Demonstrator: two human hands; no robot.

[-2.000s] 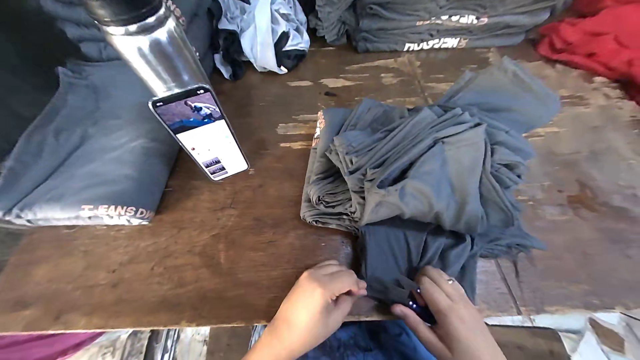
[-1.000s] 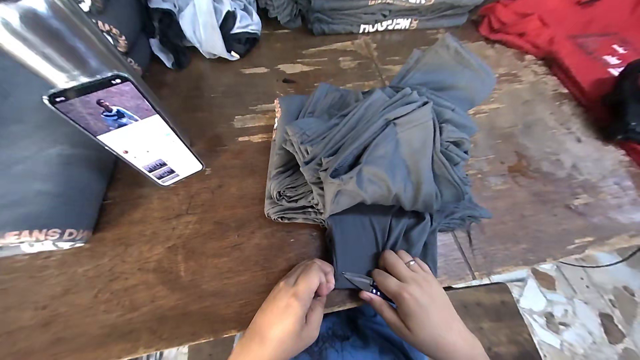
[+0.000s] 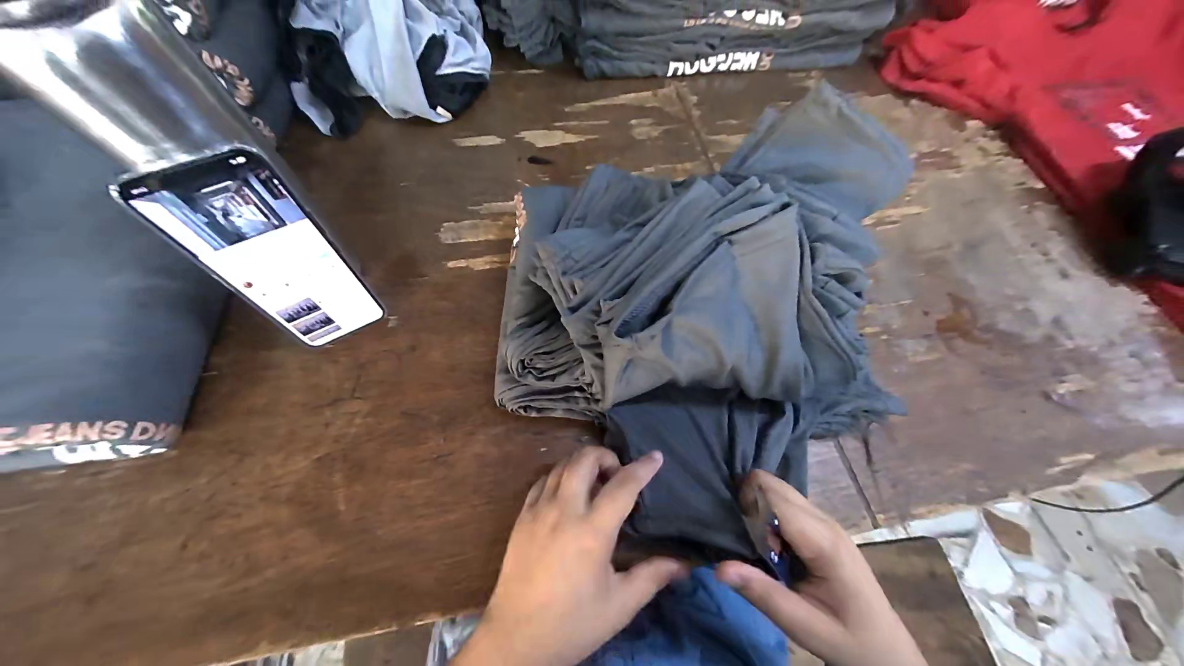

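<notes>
A heap of grey fabric pieces [image 3: 703, 296] lies folded and bunched on the worn wooden table [image 3: 416, 499]. Its darker front part [image 3: 684, 462] reaches the table's near edge. My left hand [image 3: 573, 555] rests at the left side of that dark cloth, thumb and fingers apart. On its right side, my right hand [image 3: 814, 573] holds a small dark cutting tool [image 3: 775, 546], probably thread snips, mostly hidden by the fingers, and touches the cloth too. Blue fabric [image 3: 703, 624] shows below the table edge, between my hands.
A phone [image 3: 259, 250] leans against a metal bottle [image 3: 139, 83] at the left, beside folded grey garments [image 3: 83, 296]. Stacked grey garments [image 3: 731, 37] and a white-and-black cloth [image 3: 398, 55] lie at the back. Red garments [image 3: 1054, 102] and a black object [image 3: 1152, 203] are at the right.
My left hand has opened from a pinch at the dark cloth's corner. The snips' blades, visible between my hands a second ago, now point up beside my right fingers. The view has moved closer.
</notes>
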